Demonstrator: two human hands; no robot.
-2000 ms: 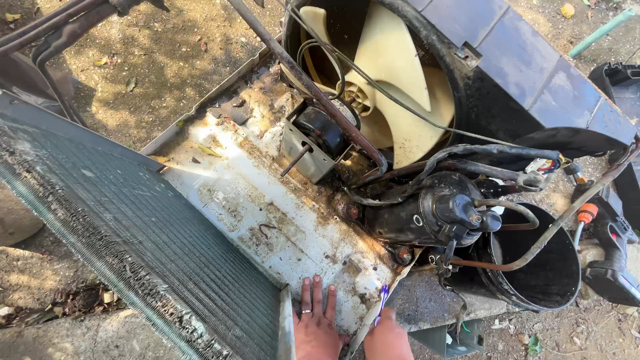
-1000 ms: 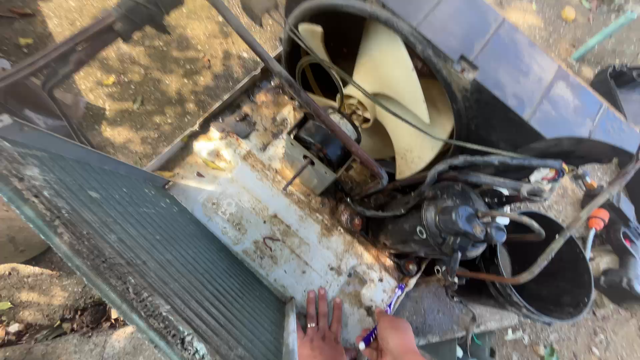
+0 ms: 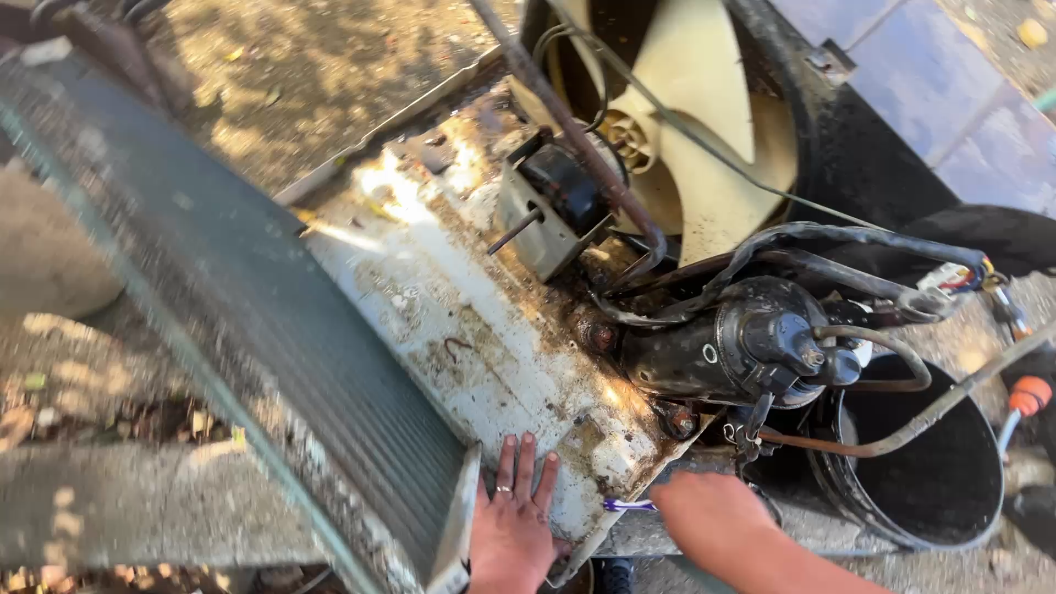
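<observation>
My left hand lies flat, fingers spread, on the lower end of a dirty white metal base pan, beside the finned condenser coil. A ring is on one finger. At the pan's right edge my right hand is closed around a purple and white toothbrush, whose head end points left over the pan. Above and right of my hands lies a black compressor with copper tubing. A fan motor on a metal bracket sits higher on the pan.
A cream fan blade stands in a black shroud at the top. A black bucket is under the tubing at the right. An orange-handled screwdriver lies at the far right. A concrete ledge runs along the lower left.
My right hand has moved right, away from my left hand, with the toothbrush still in it. My left hand remains spread on the pan.
</observation>
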